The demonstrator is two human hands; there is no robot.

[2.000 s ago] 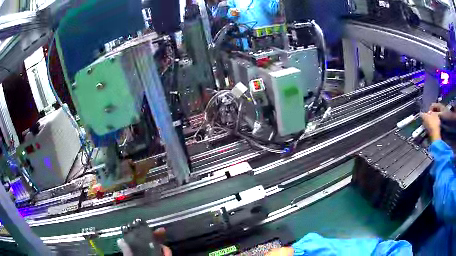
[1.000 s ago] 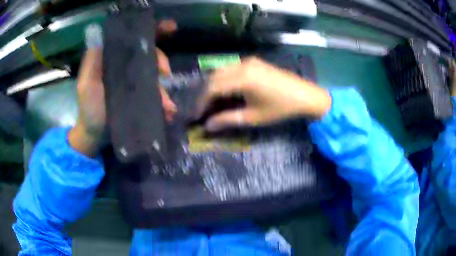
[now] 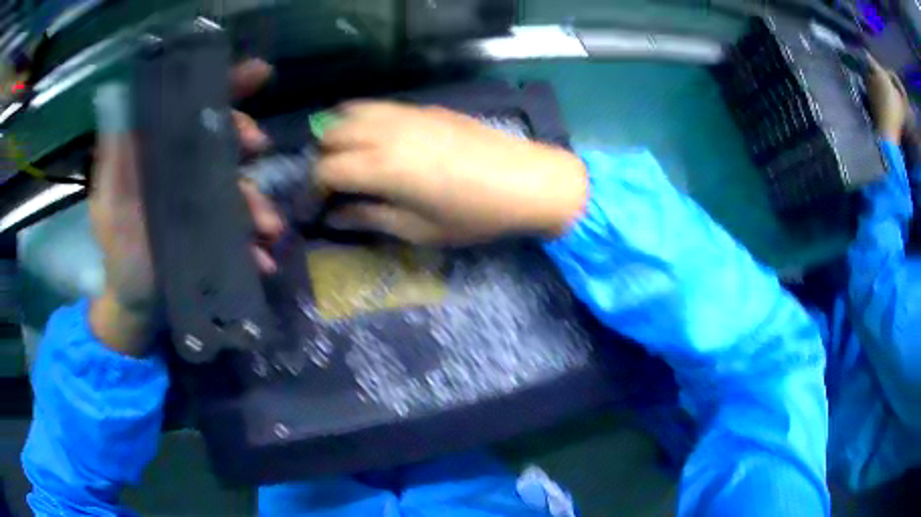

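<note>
My left hand (image 3: 121, 217) holds a long flat black plate (image 3: 197, 192) upright at the left, its thumb on the left edge and fingertips on the right. Small shiny metal points show at both ends of the plate. My right hand (image 3: 434, 172) is over the back left of a black tray (image 3: 404, 449), close to the plate's right side. Its fingers are curled and blurred; whether they hold anything cannot be told. Many small silvery rings (image 3: 485, 323) lie loose in the tray, around a yellow-tan patch (image 3: 369, 280).
A stack of black plates (image 3: 808, 116) stands at the upper right, with another person's hand (image 3: 887, 99) beside it. Silver rails (image 3: 606, 43) run behind the green bench (image 3: 626, 101). A thin yellow hose (image 3: 25, 162) hangs at the left. A white sheet (image 3: 61, 257) lies at the left.
The view has tilted down from the line to the tray. Since one second ago, my right hand has moved left towards the plate, its fingers now over the tray's back left.
</note>
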